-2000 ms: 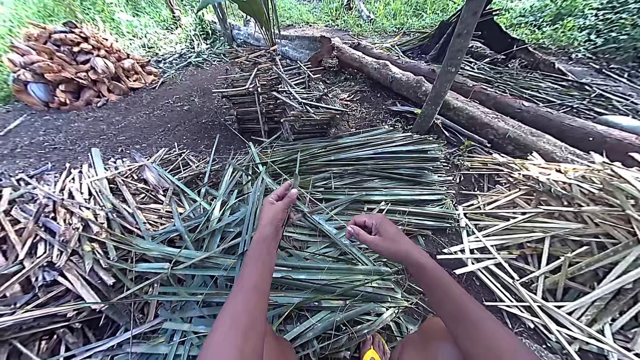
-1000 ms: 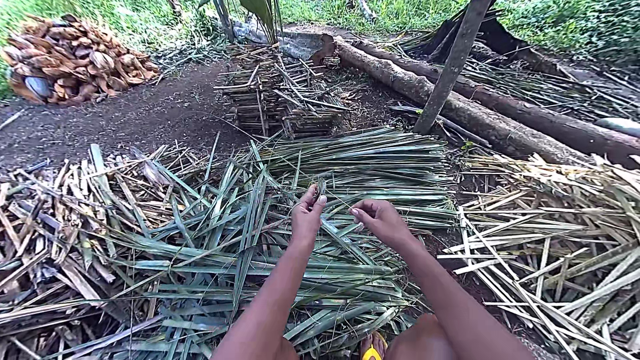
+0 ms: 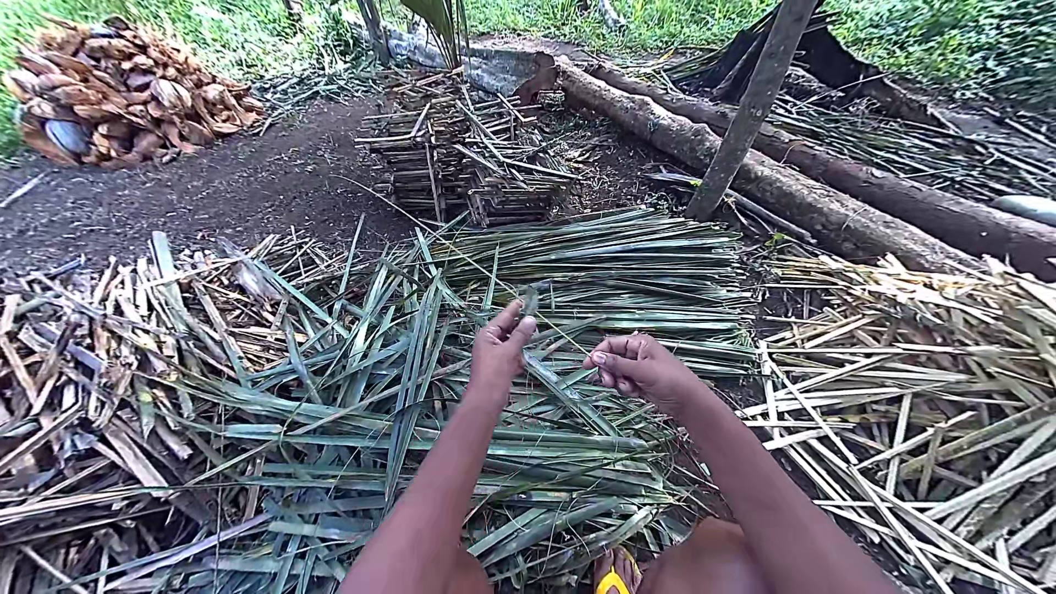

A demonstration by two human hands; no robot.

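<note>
Over a spread of green palm leaf strips (image 3: pixel 346 429), my left hand (image 3: pixel 502 342) has thumb and fingers around something small and greenish, too blurred to name. To its right, my right hand (image 3: pixel 635 363) pinches the end of a thin leaf rib (image 3: pixel 561 332) between thumb and curled fingers. The rib slants up and left past my left fingertips. Behind both hands lies a neat bundle of green leaf strips (image 3: pixel 627 256), laid side by side.
Dry brown strips (image 3: pixel 74 371) lie left, pale dry strips (image 3: pixel 973 396) right. Ahead stand a stack of sticks (image 3: pixel 445 157) and a slanting wooden post (image 3: pixel 752 107), with logs (image 3: pixel 792 190) behind. A coconut husk pile (image 3: pixel 124 91) is far left. A yellow sandal (image 3: pixel 612 582) shows below.
Compared with two seconds ago, my left hand has moved a little to the right. A thin rib now shows plainly running between the hands.
</note>
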